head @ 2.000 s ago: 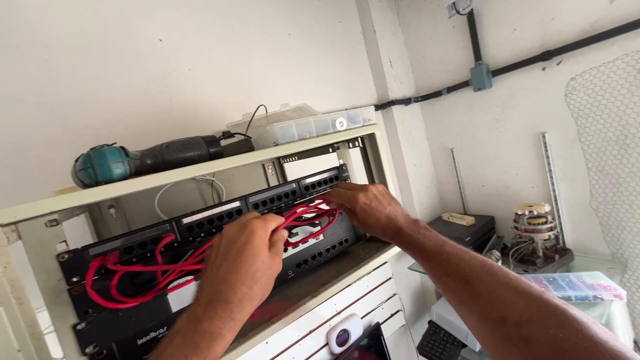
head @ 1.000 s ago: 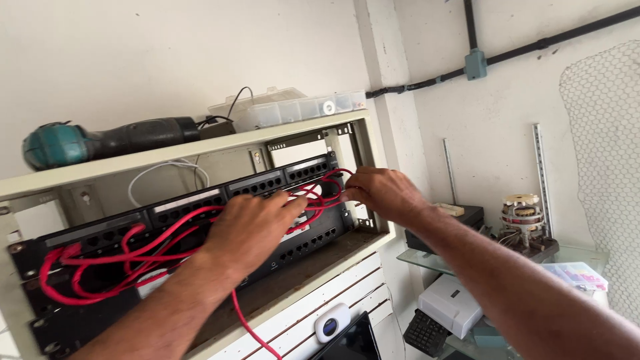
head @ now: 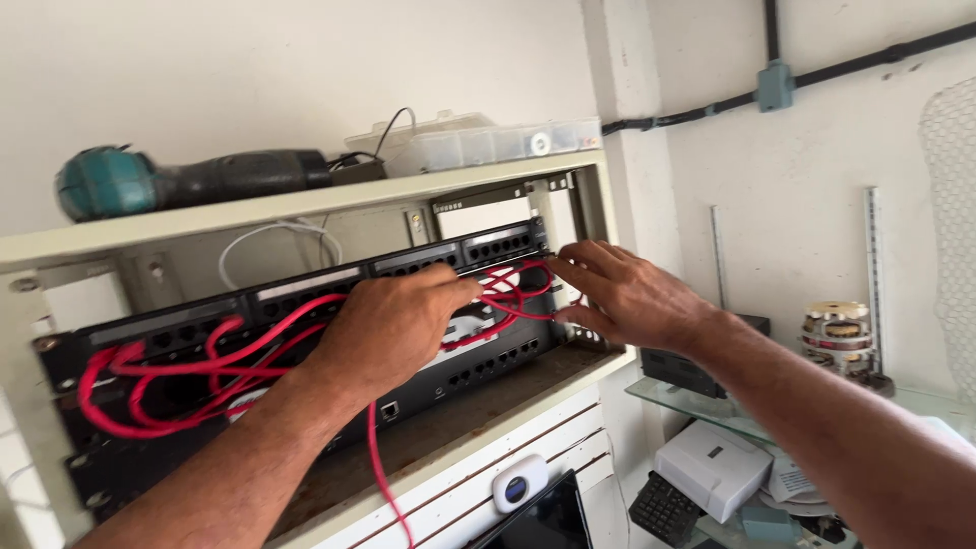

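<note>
My left hand [head: 396, 324] is over the middle of the rack, its fingertips at red network cables [head: 305, 305] that run across the black patch panel [head: 305, 286]. Whether its fingers grip a cable cannot be told. At the panel's right end is my right hand [head: 618, 290], thumb and fingers around the end of the red cable bundle [head: 507, 293]; the exact grip is partly hidden. Several red cables loop at the left end, some plugged into ports. One red cable [head: 381, 473] hangs below the rack. A black network switch [head: 488, 374] sits under the panel.
On top of the cream rack frame [head: 488, 171] lie a teal and black power tool [head: 191, 179] and a clear plastic organizer box [head: 488, 145]. Below are a white round-screened device [head: 520, 484] and a dark monitor [head: 545, 522]. Right, glass shelves [head: 694, 404] hold a motor stator [head: 836, 335] and a white box [head: 713, 465].
One red cable now hangs down below the rack, not seen there two seconds ago. My right hand has moved off the panel face to its right end. The view has shifted somewhat.
</note>
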